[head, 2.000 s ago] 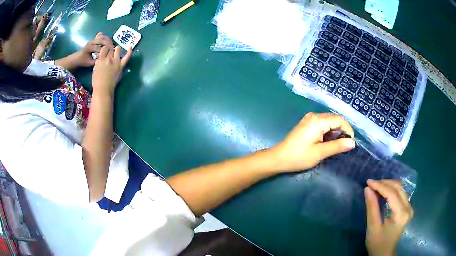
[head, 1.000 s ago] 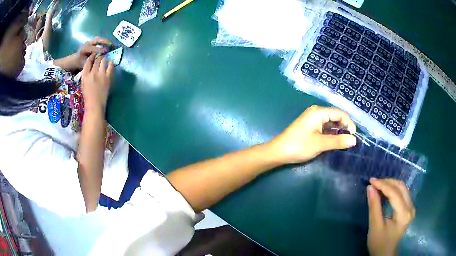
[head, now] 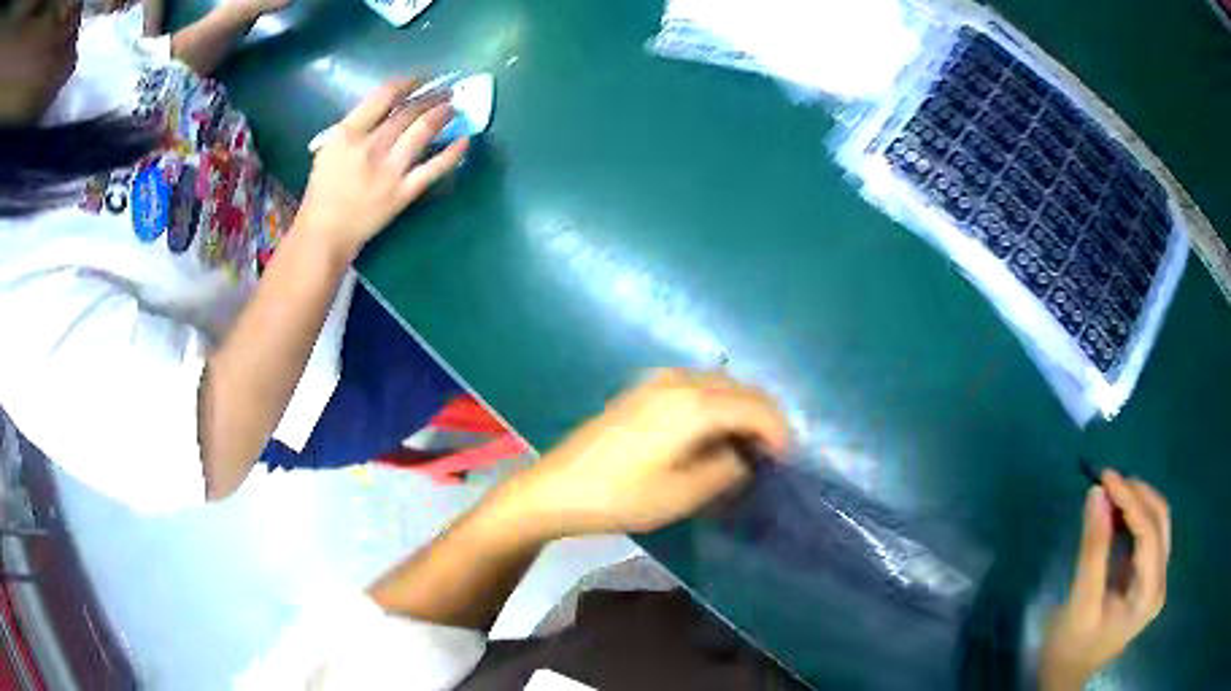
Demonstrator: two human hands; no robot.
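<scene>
My left hand (head: 675,452), blurred, grips the working sheet of lens covers (head: 851,520) by its left end, over the table's near edge. The sheet is clear film with dark pieces, too blurred to tell their rows. My right hand (head: 1114,574) is at the lower right, apart from the sheet, and pinches a small black camera lens cover (head: 1088,471) at its fingertips. The stack of full lens sheets (head: 1033,189) lies beyond my hands at the upper right.
A clear and white film pile (head: 810,41) lies left of the stack. The neighbouring worker's hand (head: 385,162) rests on a pale blue cover (head: 473,105) at the left. Another pale cover (head: 400,8) is at the top edge. The green tabletop (head: 608,176) curves away.
My left hand has moved left and nearer with the sheet. My right hand has come away from the sheet with a black piece. The view has shifted. The neighbour's hand now reaches over a cover.
</scene>
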